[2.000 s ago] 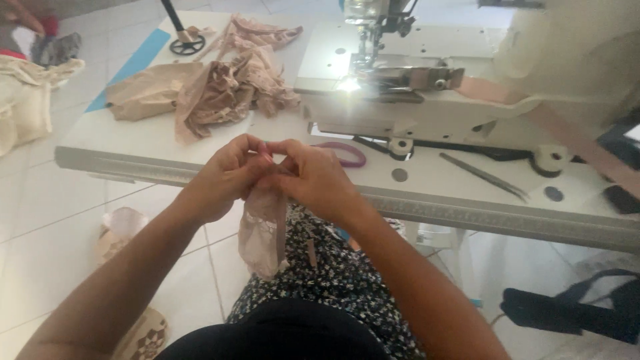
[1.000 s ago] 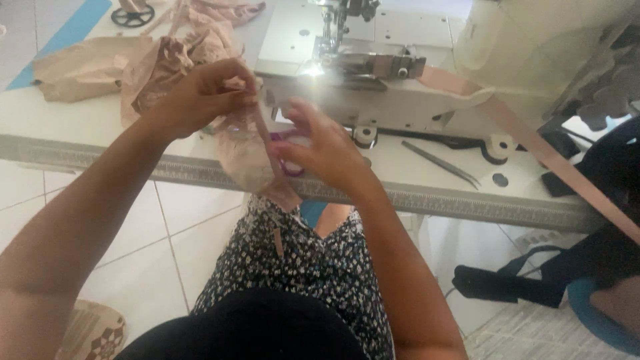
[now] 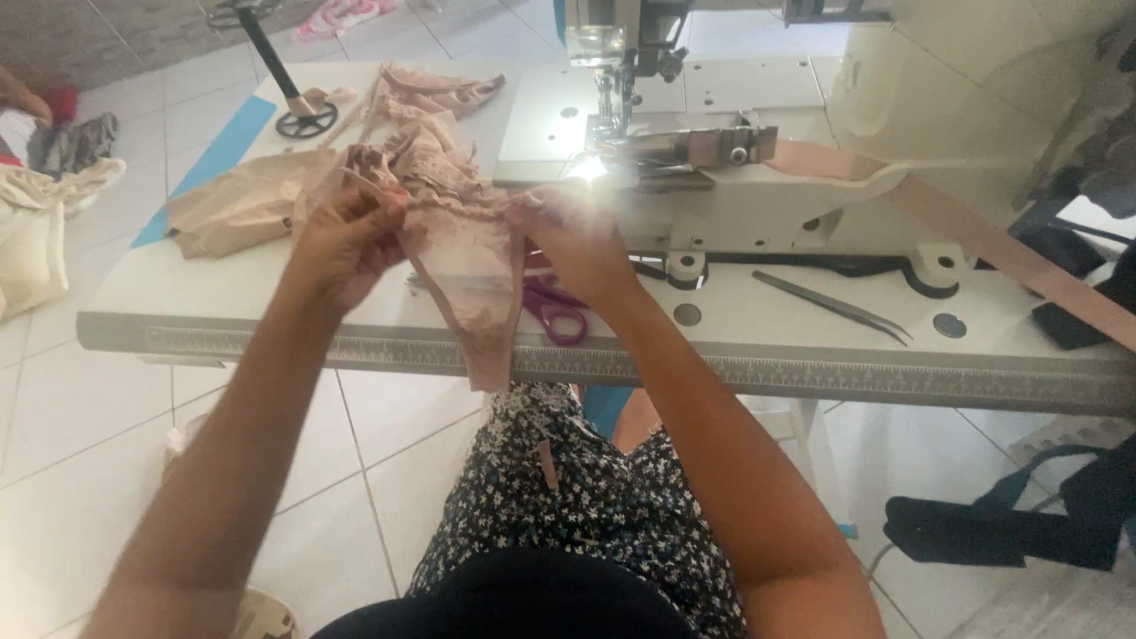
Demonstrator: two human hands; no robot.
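A beige lace-trimmed panty (image 3: 470, 266) is stretched between my two hands over the front edge of the sewing table, its narrow end hanging down past the edge. My left hand (image 3: 351, 235) pinches its upper left corner. The upper right corner is between the fingertips of my right hand (image 3: 572, 240), just below the lit needle area of an industrial sewing machine (image 3: 612, 115). Purple-handled scissors (image 3: 557, 311) lie beside the panty, partly hidden by my right hand. More beige lace fabric (image 3: 426, 151) lies heaped behind my hands.
Metal tweezers (image 3: 830, 306) lie right of the scissors. A pink elastic band (image 3: 1021, 257) runs into the machine's metal folder (image 3: 701, 147). A black thread stand (image 3: 306, 120) stands at the back left. The table edge carries a measuring tape (image 3: 737, 368). Another person's hand (image 3: 25, 96) shows at the far left.
My right hand was apart from the fabric one second ago and now grips it. The panty, bunched in my hands two seconds ago, is spread out. The view has shifted.
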